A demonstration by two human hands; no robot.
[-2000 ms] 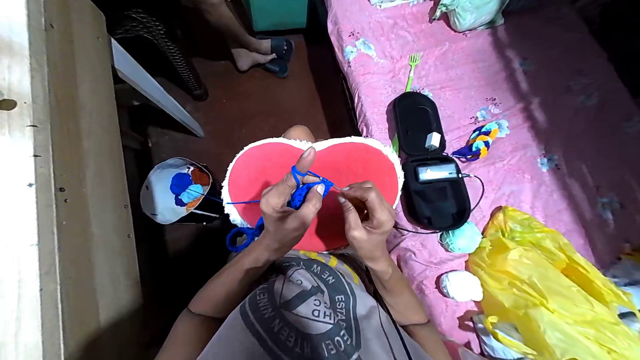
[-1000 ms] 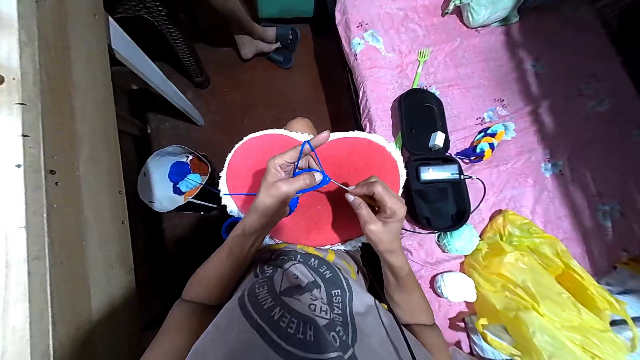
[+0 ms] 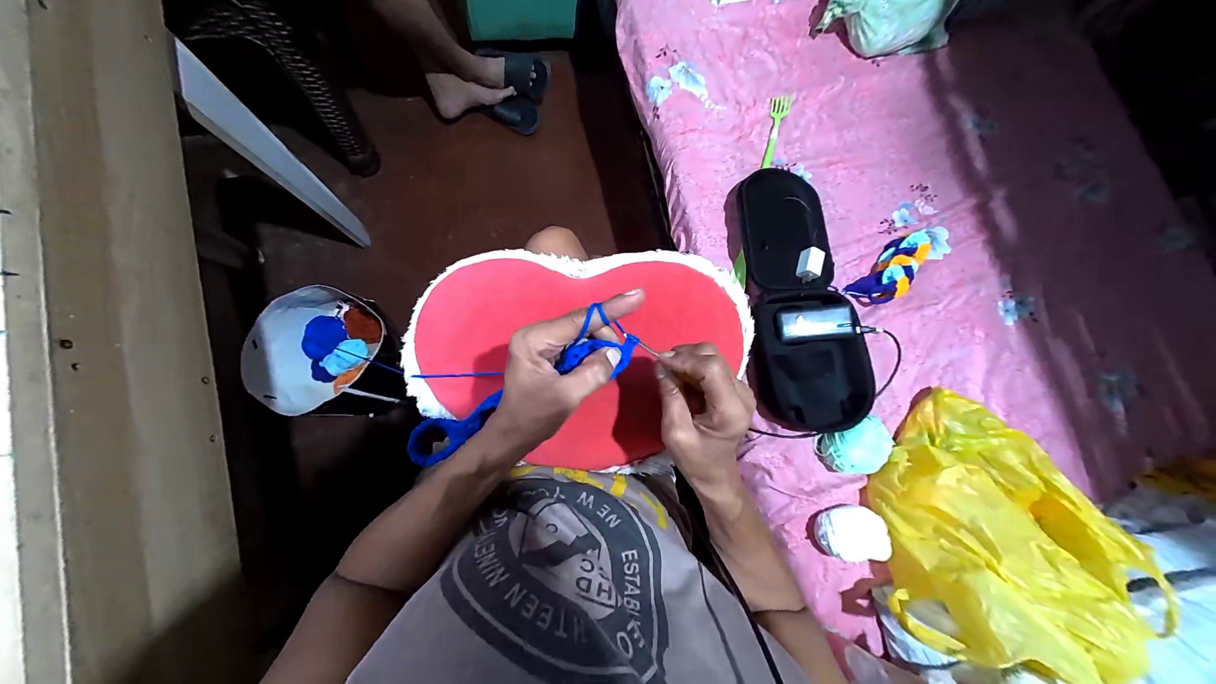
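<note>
Above a red heart-shaped cushion (image 3: pixel 475 323) with white fluffy trim, my left hand (image 3: pixel 556 366) pinches blue crochet work (image 3: pixel 584 354), with a yarn loop around its raised index finger. My right hand (image 3: pixel 705 394) grips a thin crochet hook (image 3: pixel 650 350), whose tip is at the blue stitches. Part of the blue piece, ending in a ring (image 3: pixel 432 440), hangs below my left wrist. Blue yarn (image 3: pixel 456 375) runs left to a white container (image 3: pixel 275 356) holding blue, light blue and orange-brown yarn.
On the pink bedsheet (image 3: pixel 703 133) at right lie an open black case (image 3: pixel 784 228) with a cabled device, a green plastic fork (image 3: pixel 774 123), braided yarn (image 3: pixel 898 266), mint (image 3: pixel 857 446) and white (image 3: pixel 852 534) yarn balls and a yellow plastic bag (image 3: pixel 1007 532). Another person's feet (image 3: pixel 465 93) are beyond.
The yarn loop, stretched tall between my left fingers and the work one second ago, is now smaller. My hands have come slightly closer together.
</note>
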